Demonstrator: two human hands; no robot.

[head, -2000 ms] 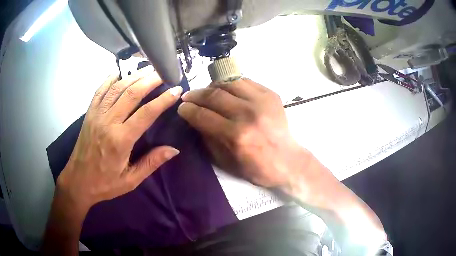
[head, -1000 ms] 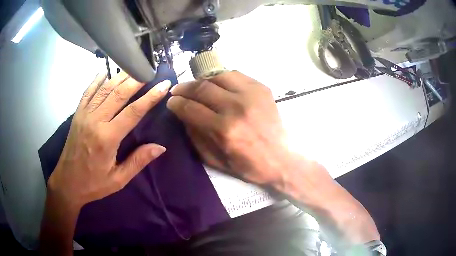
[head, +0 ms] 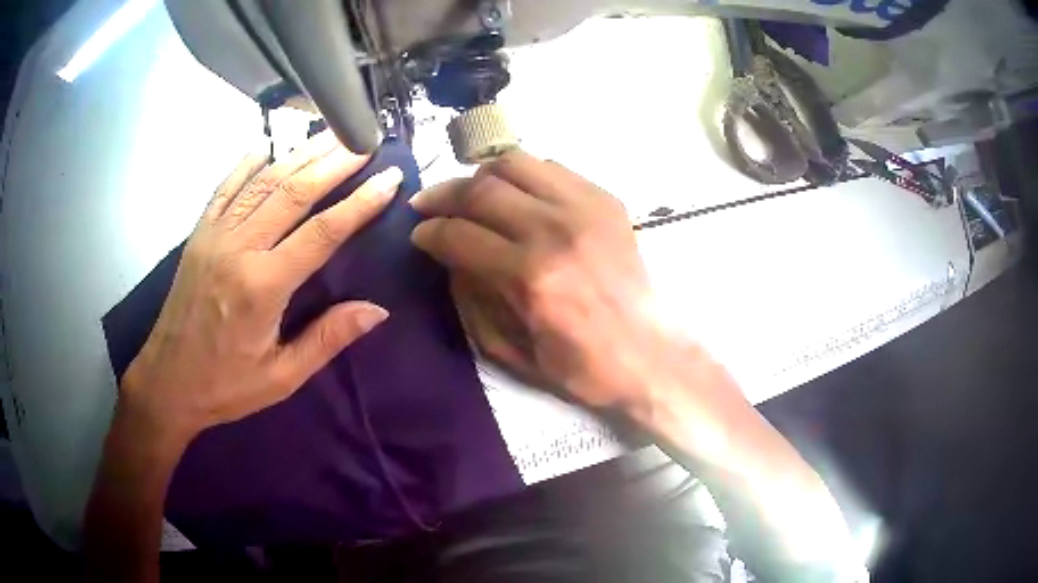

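The dark purple cloth (head: 398,421) lies on the white machine table, its narrow top end at the presser foot (head: 390,120). A raised crease runs along its lower part. My left hand (head: 233,302) lies flat on the cloth, fingers spread, its fingertips left of the foot and partly behind the grey machine guard. My right hand (head: 552,285) is curled at the cloth's right edge, with two fingertips closed at the edge just below the foot; its other fingertips are hidden. The needle is too small to make out.
The machine head (head: 592,9) overhangs the work. A ribbed cream knob (head: 483,131) sits just above my right hand. Dark scissors (head: 780,142) lie to the right, with small tools (head: 905,171) beyond. A ruler scale (head: 569,450) runs along the near table edge.
The view has shifted a little. The cloth and both hands sit slightly nearer the presser foot than before. My hands keep nearly the same pose on the cloth.
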